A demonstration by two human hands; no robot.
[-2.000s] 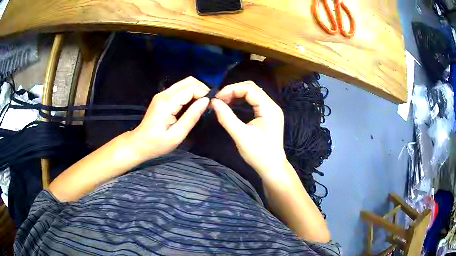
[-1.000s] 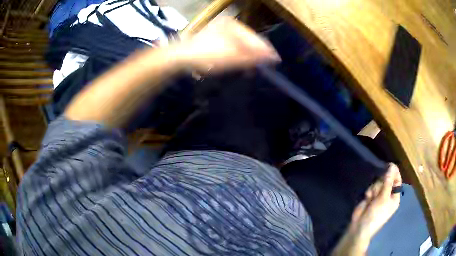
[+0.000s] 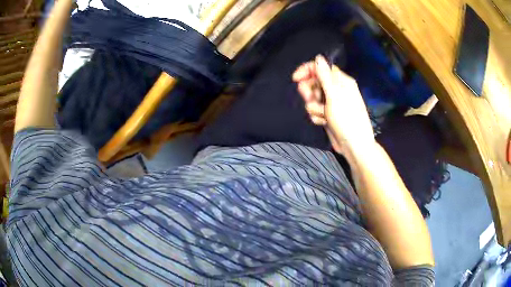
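Note:
My right hand [image 3: 336,98] is over the dark lap, its fingers curled with thumb and index together. A small dark spot shows between the fingers; I cannot tell whether it is a band. My left forearm rises at the far left and its hand is cut off by the top edge. Draped black bands [image 3: 151,42] lie in a smooth bundle over the chair part and white cloth at the upper left. Part of the looped black pile [image 3: 438,188] shows right of the lap.
The wooden table [image 3: 448,103] curves down the right side, with a black phone [image 3: 472,50] on it. A sliver of orange handle [image 3: 509,148] shows at the right rim. A wooden chair bar [image 3: 140,115] stands at the left. Grey-blue floor [image 3: 462,224] shows at lower right.
The hands were together, then apart with a strip stretched between them. Now my left hand has gone out at the top left, and my right hand is over the lap. The view has turned left.

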